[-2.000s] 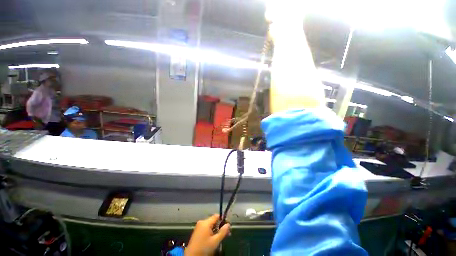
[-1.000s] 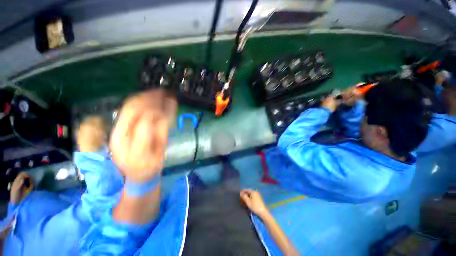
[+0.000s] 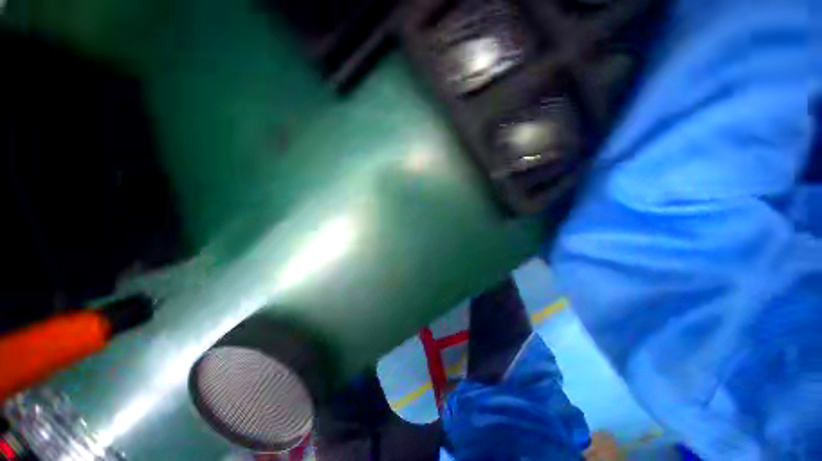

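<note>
A round grey dish with a fine mesh-like face and dark rim stands near the bench's front edge, lower left. An orange tool with a black end, which looks like the electric screwdriver, enters from the left edge. Below it is a shiny, clear, crumpled thing, cut off by the frame. Neither of my hands can be made out. A small patch of skin shows at the bottom right beside a blue sleeve; whose it is, I cannot tell. The view is blurred and tilted.
A black foam tray with silver parts in its pockets lies at the top on the green bench. A large blue sleeve or smock fills the right side; its owner is unclear. A big dark shape covers the upper left.
The view has swung down from the room to the bench and is now much closer and tilted. The blurred hand with the blue wristband, seen one second ago, is out of sight.
</note>
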